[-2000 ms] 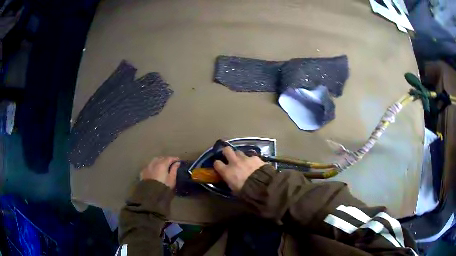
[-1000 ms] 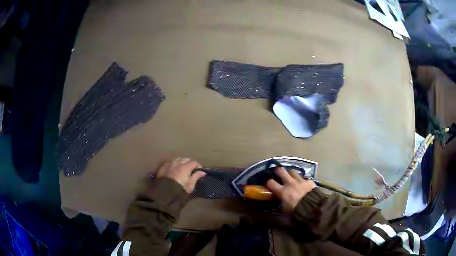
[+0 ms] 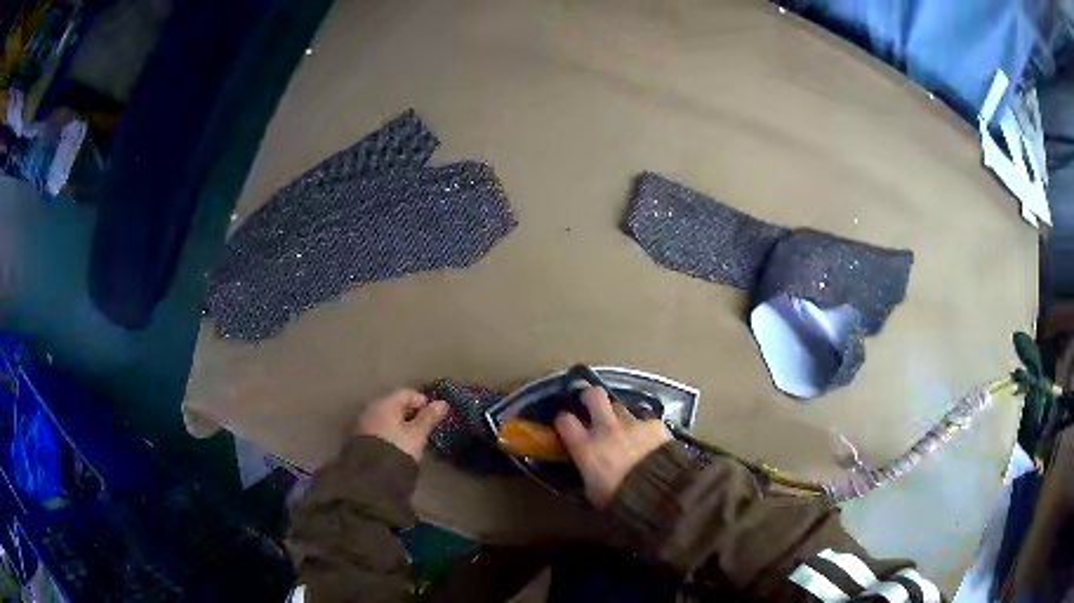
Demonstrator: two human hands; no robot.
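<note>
My right hand (image 3: 607, 442) grips the orange-brown handle of the steam iron (image 3: 595, 412), whose pointed tip faces left. The iron lies on a small dark flecked cloth piece (image 3: 465, 436) near the table's front edge and hides its right part. My left hand (image 3: 400, 422) pinches the left end of this piece between thumb and fingers. A larger dark flecked piece (image 3: 353, 242), forked at its upper right end, lies flat at the left. Another dark piece (image 3: 707, 230) lies at the right, with a folded part showing white backing (image 3: 803, 342).
The hose (image 3: 919, 442), wrapped in pale cloth, runs from the iron to a green tie (image 3: 1036, 365) at the right edge. White card cut-outs (image 3: 1015, 153) lie at the far right edge of the tan table (image 3: 565, 118). A dark padded bar (image 3: 165, 177) stands beyond the left edge.
The iron has moved right and then back left along the small piece, towards my left hand. My left hand now pinches the piece's end. The whole view has turned and shifted.
</note>
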